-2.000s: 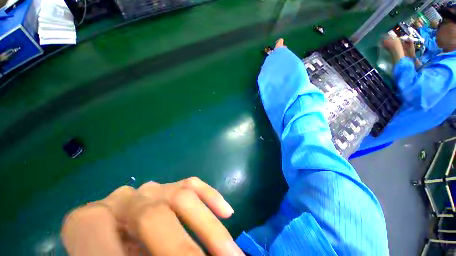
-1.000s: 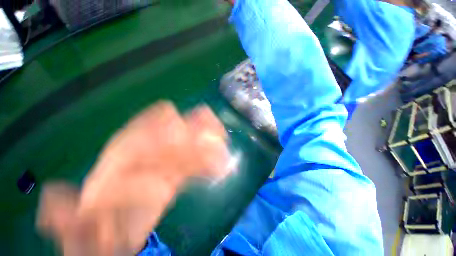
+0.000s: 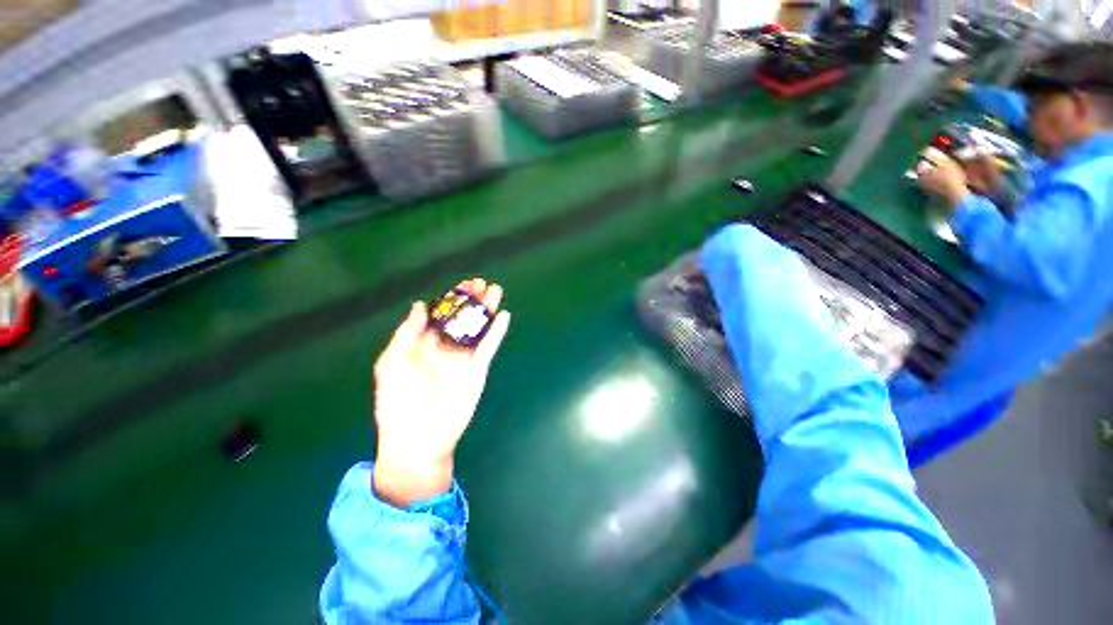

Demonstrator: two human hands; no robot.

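My left hand point(image 3: 427, 385) is palm up over the green bench, left of centre. It holds an open black device housing point(image 3: 463, 320) at the fingertips, with gold and white parts showing inside. My right sleeve point(image 3: 793, 354) reaches over the clear blister tray point(image 3: 686, 315). My right hand is hidden beyond the sleeve. The clear tray is partly covered by the arm, and its contents are blurred. A black parts tray point(image 3: 860, 266) lies beside and partly under it. A dark housing point(image 3: 242, 440) lies on the bench at the left.
A blue box-shaped unit point(image 3: 128, 232) and white paper sheets point(image 3: 250, 183) are at back left. Stacked trays point(image 3: 421, 128) line the back edge. A red tray point(image 3: 799, 83) is farther back. A person in a blue smock point(image 3: 1037, 232) works at the right. Grey floor is at lower right.
My left hand has moved away from the near edge and now shows the open housing in its palm. My right arm has drawn back from farther up the bench to the clear tray. The view has tilted up.
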